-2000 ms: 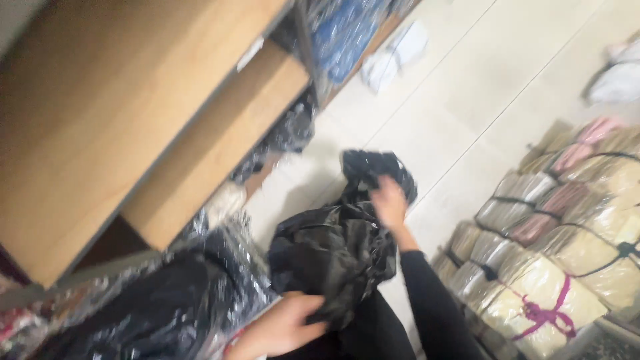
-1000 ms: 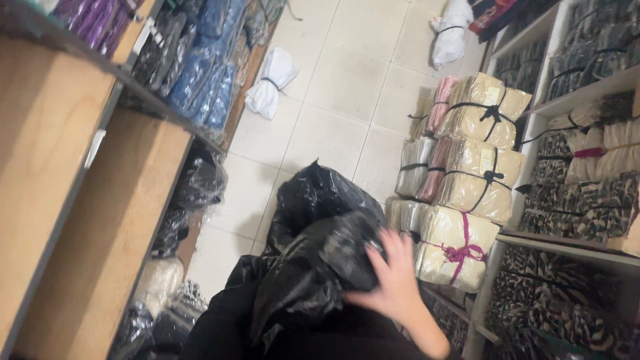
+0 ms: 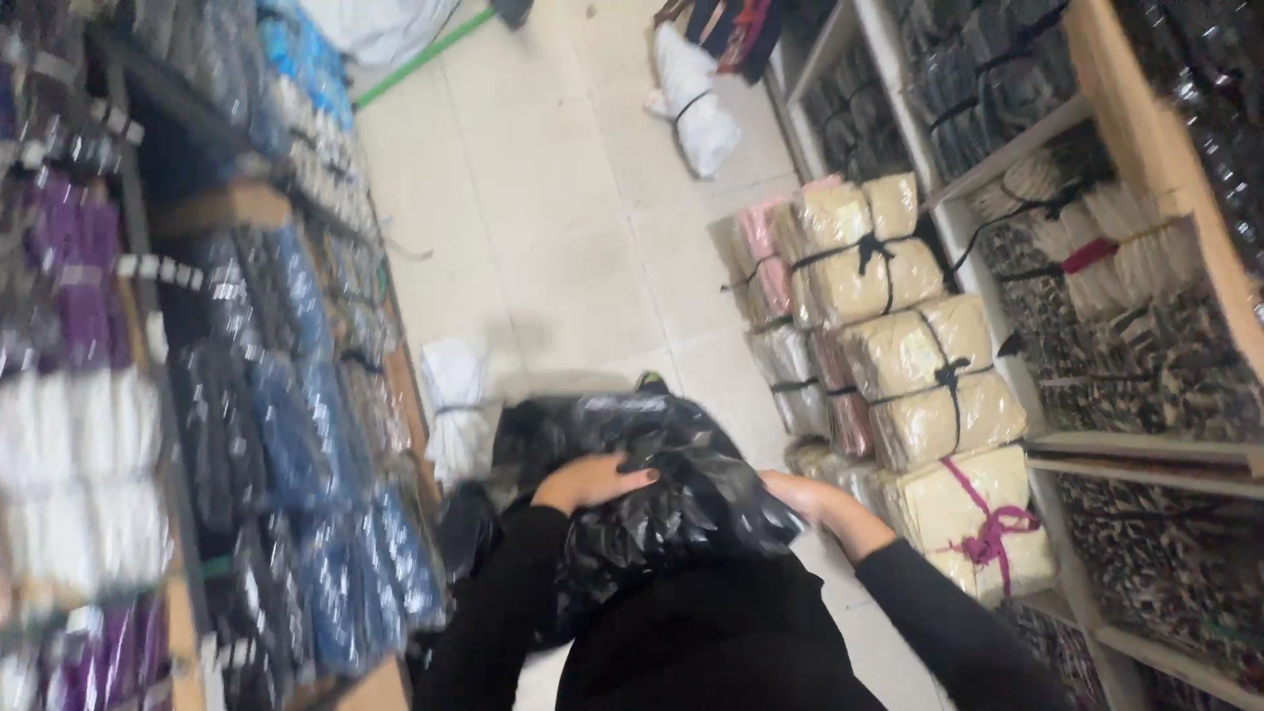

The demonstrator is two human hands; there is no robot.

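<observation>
A large black plastic bag (image 3: 652, 513) lies bunched against the front of my body, low in the middle of the view. My left hand (image 3: 594, 482) rests on its upper left part, fingers pointing right and slightly curled over the plastic. At the bag's right edge is my right hand (image 3: 812, 499), with the fingertips partly hidden by the plastic. Whether either hand pinches the bag cannot be told. Just left of the bag, a white wrapped bundle (image 3: 456, 405) tied with a dark band lies on the floor.
Plastic-wrapped garments fill the left shelving (image 3: 316, 415). Stacked cream packs (image 3: 923, 385) tied with black cord and a magenta ribbon stand at right, before shelves (image 3: 1136, 449) of folded fabric. Another white bundle (image 3: 696, 109) lies farther up the tiled floor (image 3: 553, 217).
The view has swung toward the aisle. Both hands now touch the bag; one second ago only one hand showed on it. The bag looks more spread out across my front.
</observation>
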